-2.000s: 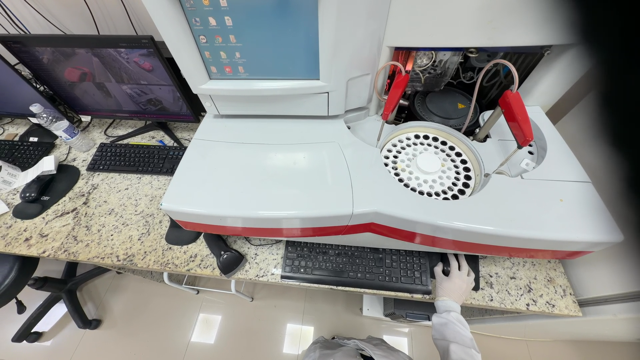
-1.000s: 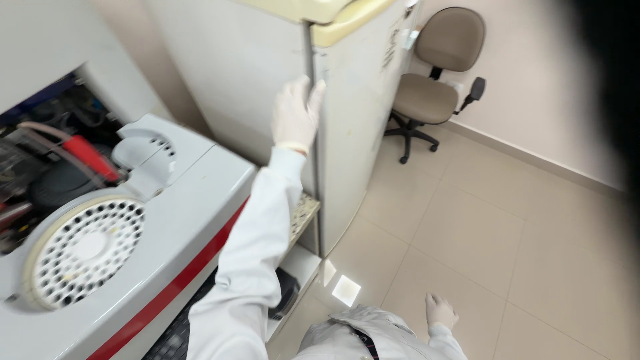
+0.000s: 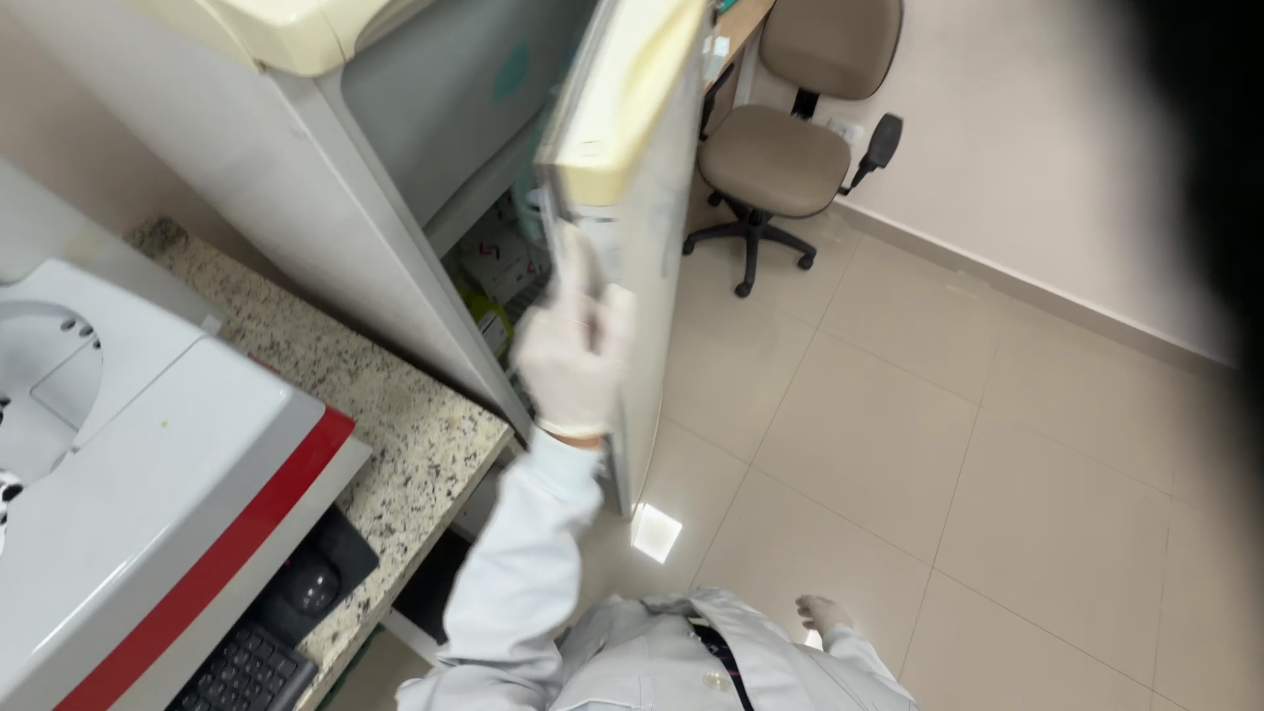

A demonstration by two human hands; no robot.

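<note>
My left hand [image 3: 575, 360], in a pale glove, is at the edge of the refrigerator door [image 3: 642, 257], its fingers bent around that edge and partly blurred. The door stands partly open, away from the refrigerator's white side wall [image 3: 296, 188]. Inside, a white box with red marks [image 3: 499, 259] and a yellow-green package [image 3: 486, 321] show in the gap; the rest of the interior is mostly hidden. My right hand [image 3: 822, 612], also gloved, hangs low beside my light coat, with loosely bent fingers and nothing visible in it.
At left, a white and red laboratory analyzer [image 3: 168, 464] rests on a speckled stone counter [image 3: 395, 444]. A black mouse [image 3: 311, 585] and keyboard [image 3: 247, 671] lie along the counter's front. A brown office chair [image 3: 775, 163] stands beyond the door, near the wall, on a tiled floor [image 3: 889, 444].
The view has swung right from the analyzer. My right hand was on the mouse and is now low at my side. The refrigerator door, closed one second ago under my left hand, has swung open.
</note>
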